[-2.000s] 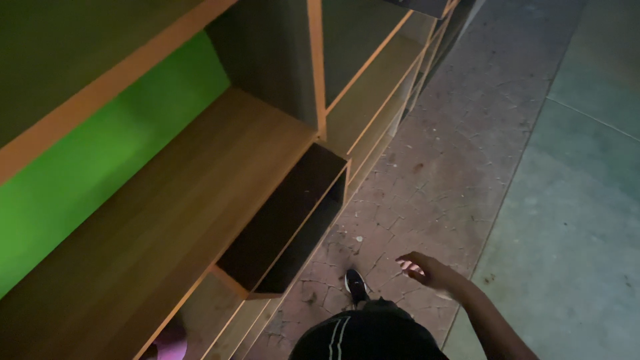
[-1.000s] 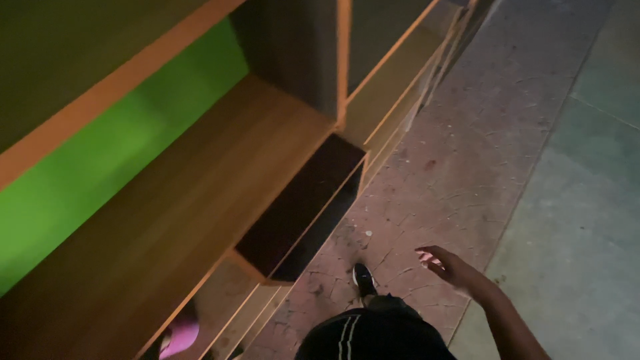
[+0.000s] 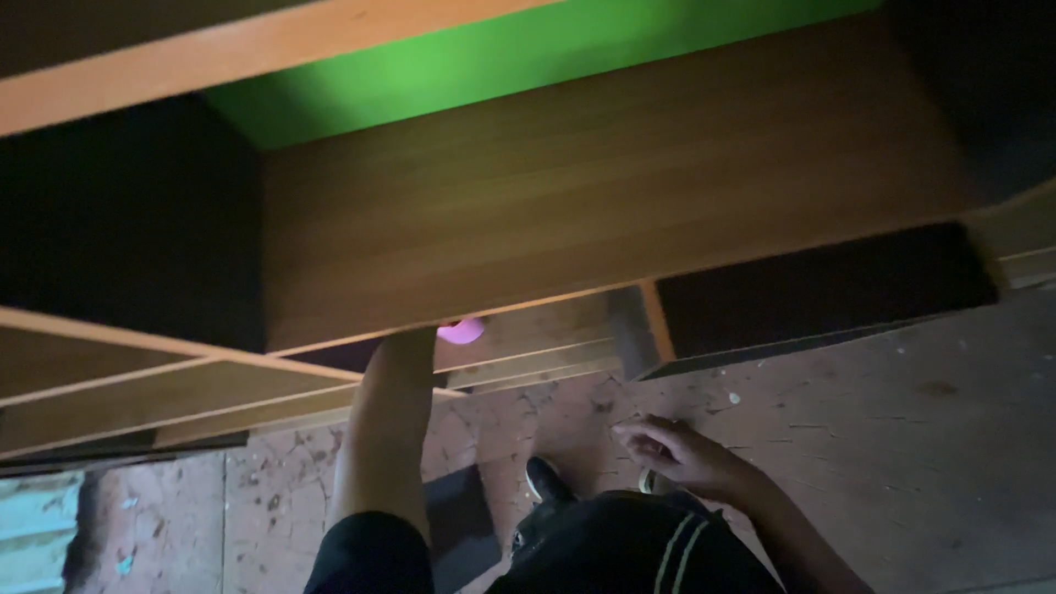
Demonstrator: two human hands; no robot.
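Note:
My left forearm reaches under the front edge of a wide wooden shelf board [image 3: 594, 190], and the hand itself is hidden beneath it. Just right of the wrist a pink object [image 3: 462, 331] shows on the lower shelf [image 3: 540, 330]; whether the hand touches it cannot be told. My right hand [image 3: 660, 445] hangs with bent fingers over the floor, in front of a dark box-like compartment [image 3: 825, 289] that juts out from the shelving. Nothing shows in the right hand.
A green back panel [image 3: 511, 66] closes the shelving behind. Dark upright dividers [image 3: 132, 223] stand at both sides. Below are my shoe [image 3: 544, 478], a dark flat piece [image 3: 462, 528] on the cracked reddish floor [image 3: 825, 429], and a pale ridged sheet [image 3: 37, 528] at lower left.
The view has swung left along the shelving. My left arm has come into view and reaches under the shelf board, near the pink object. The right hand remains low over the floor.

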